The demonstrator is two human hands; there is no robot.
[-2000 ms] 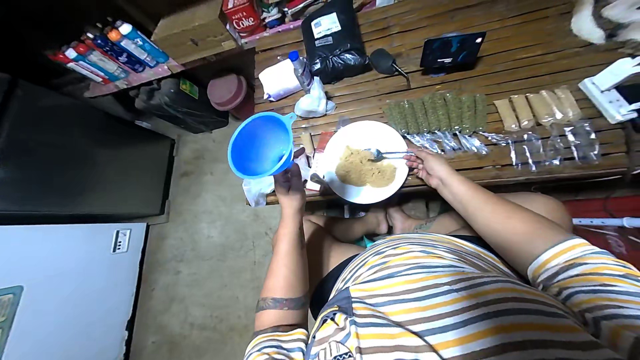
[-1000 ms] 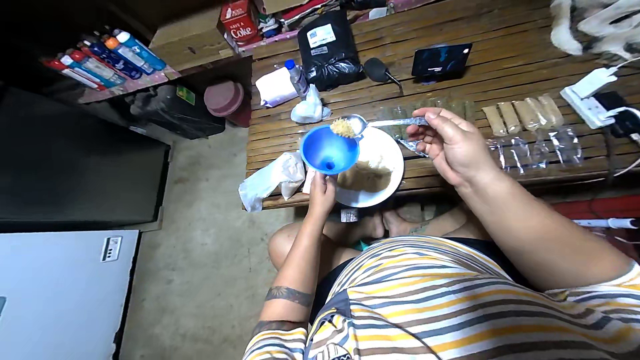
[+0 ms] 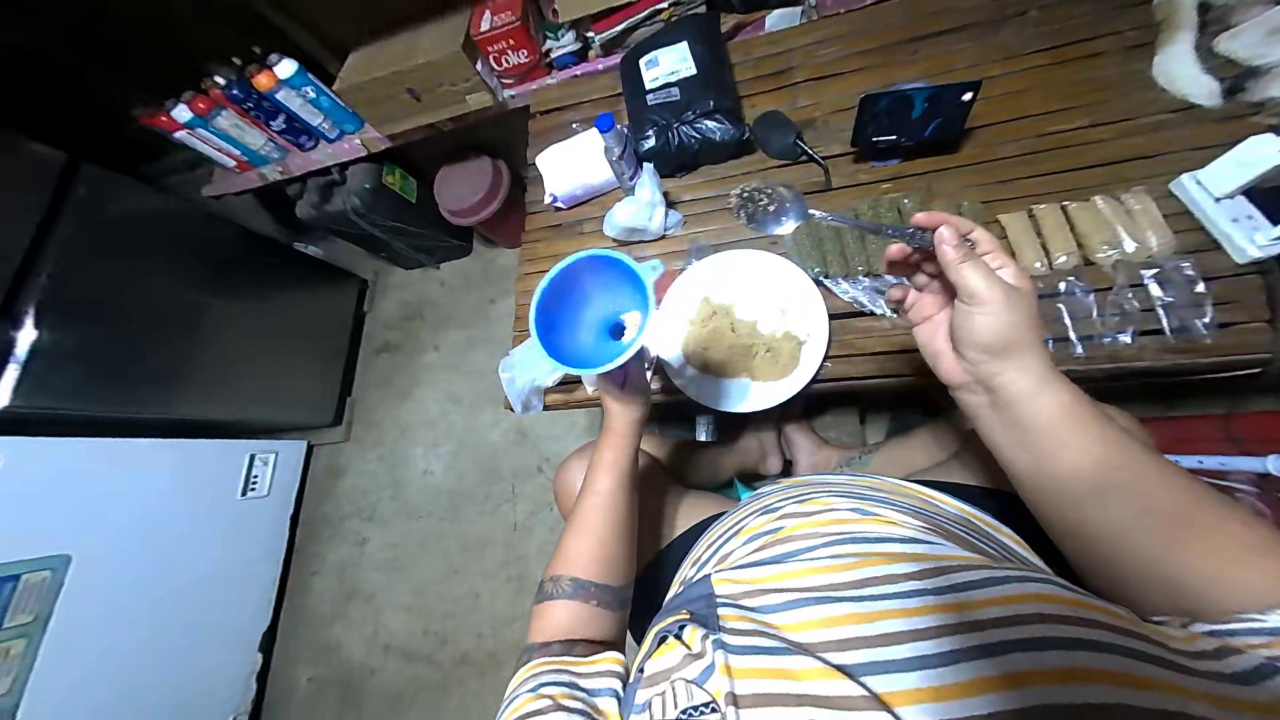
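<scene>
My left hand (image 3: pixel 626 388) is under a blue plastic funnel (image 3: pixel 592 312), gripping its lower part; a little pale powder shows by the spout hole. In my right hand (image 3: pixel 965 290) is a metal spoon (image 3: pixel 790 211), held up over the table, its bowl seemingly with some residue. Between the hands lies a white plate (image 3: pixel 742 392) with tan powder (image 3: pixel 745 343). Beyond it are packets of green herb (image 3: pixel 840 240). Further right are filled tan packets (image 3: pixel 1085 232) and clear plastic bags (image 3: pixel 1130 300).
On the slatted wooden table (image 3: pixel 870 345) stand a black plastic parcel (image 3: pixel 685 95), a bottle with a blue cap (image 3: pixel 618 155), a knotted white bag (image 3: pixel 640 212), a black microphone (image 3: pixel 785 138), a dark-screened device (image 3: pixel 913 120) and a white power strip (image 3: pixel 1235 190). A white appliance (image 3: pixel 150 570) is at left.
My right hand has lifted the spoon from the plate, brought it with powder to the funnel, then moved it away to the right. The funnel has shifted left since one second ago.
</scene>
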